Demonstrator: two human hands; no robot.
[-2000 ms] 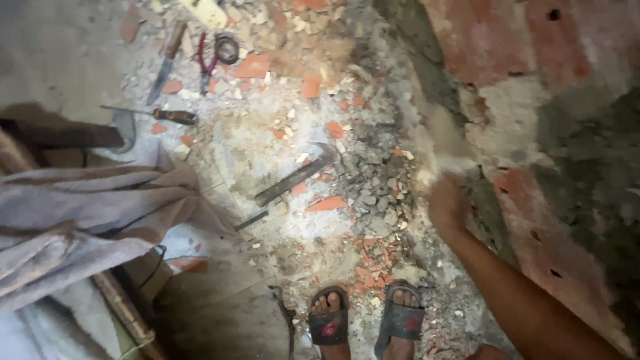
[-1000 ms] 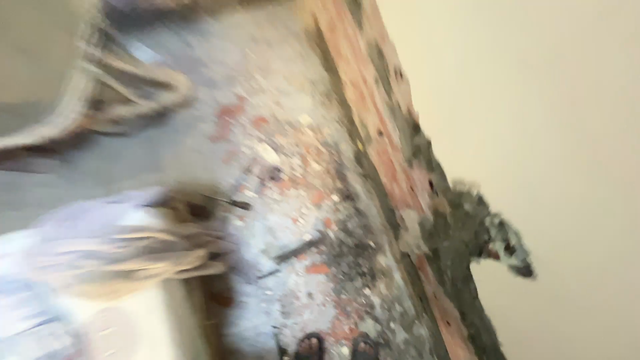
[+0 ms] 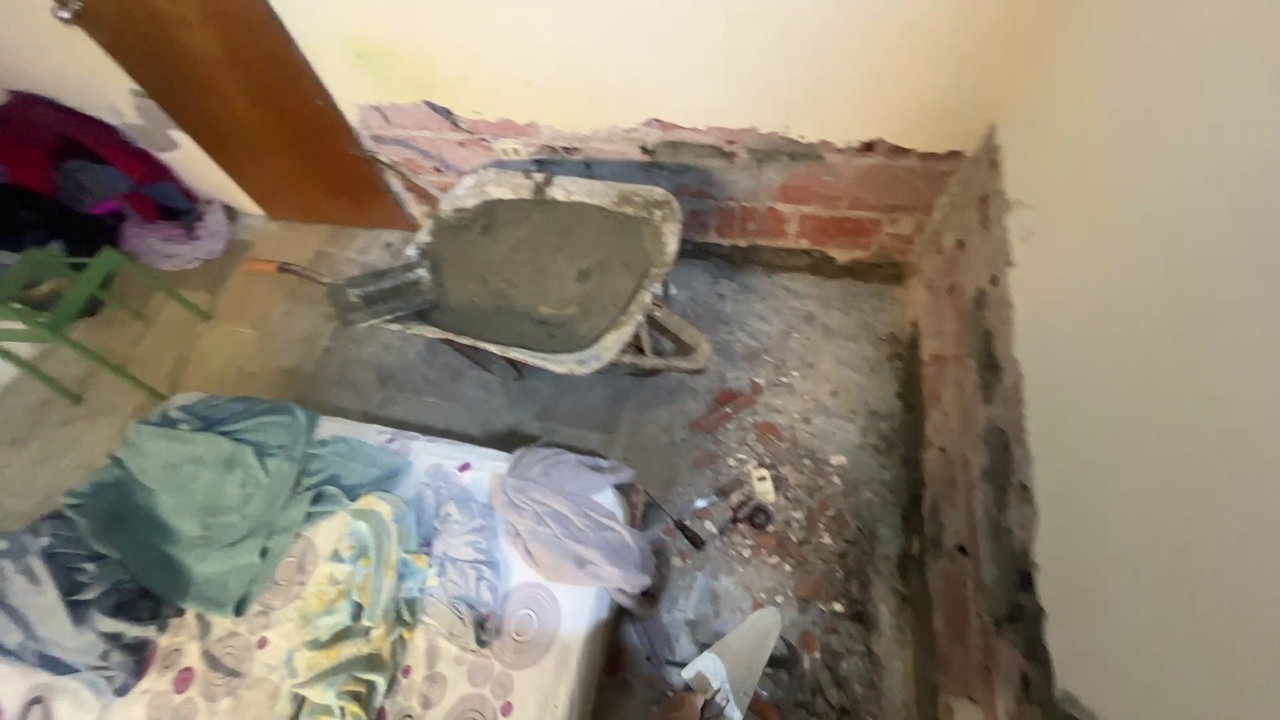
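At the bottom edge, part of a hand, which looks like my right hand [image 3: 682, 706], holds a pointing trowel [image 3: 740, 655]; most of the hand is cut off by the frame. The trowel's pale blade points up and to the right above the rubble-strewn floor. My left hand is out of view. Farther forward, a wheelbarrow [image 3: 660, 225] holds wet grey mortar [image 3: 540, 270]. A metal-bladed tool with an orange handle [image 3: 380, 292] rests across its left rim. A screwdriver [image 3: 690, 535] and a dark round-ended tool [image 3: 757, 515] lie beyond the trowel.
A bed [image 3: 525, 625] heaped with clothes and cloths stands at lower left. Broken brick [image 3: 725, 408] litters the floor beside the right wall, whose lower brickwork [image 3: 950, 440] is exposed. A wooden door [image 3: 245, 110] and a green metal frame [image 3: 85, 290] stand at left.
The view has swung up from the floor and my feet to the room ahead. The wheelbarrow, door and bed have come into sight; the hammer and my sandals no longer show.
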